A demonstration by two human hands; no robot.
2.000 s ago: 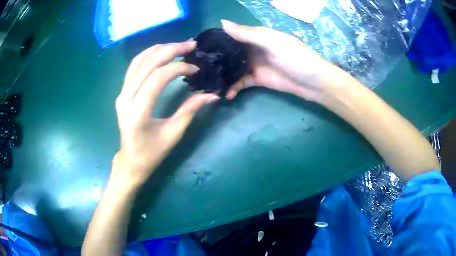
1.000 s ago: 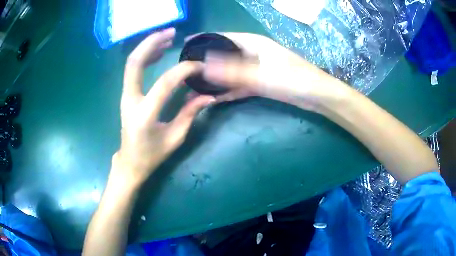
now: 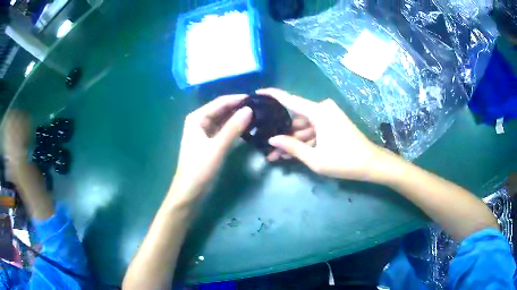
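A round black housing (image 3: pixel 266 120) is held between my two hands above the green table, below the blue parts bin. My left hand (image 3: pixel 218 127) grips its left side, with the thumb on its face. My right hand (image 3: pixel 317 136) holds its right side, with the thumb at its lower right and the fingers behind it. A small white spot (image 3: pixel 253 131) shows on the housing near my left thumb. The blue parts bin (image 3: pixel 179 54) holds many white pieces and stands just beyond my hands.
A clear poly bag (image 3: pixel 419 107) with a white label lies at the right, beside a dark blue cloth (image 3: pixel 492 90). Black units (image 3: pixel 54 144) cluster at the left, near another person's hand (image 3: pixel 18 133). A dark round part (image 3: pixel 286 8) lies at the top. Small scraps lie on the green table (image 3: pixel 306 226).
The view has shifted, so the bin shows fully. Both hands have closed around the housing, and my left thumb now rests on it. Another person's arm has appeared at the left.
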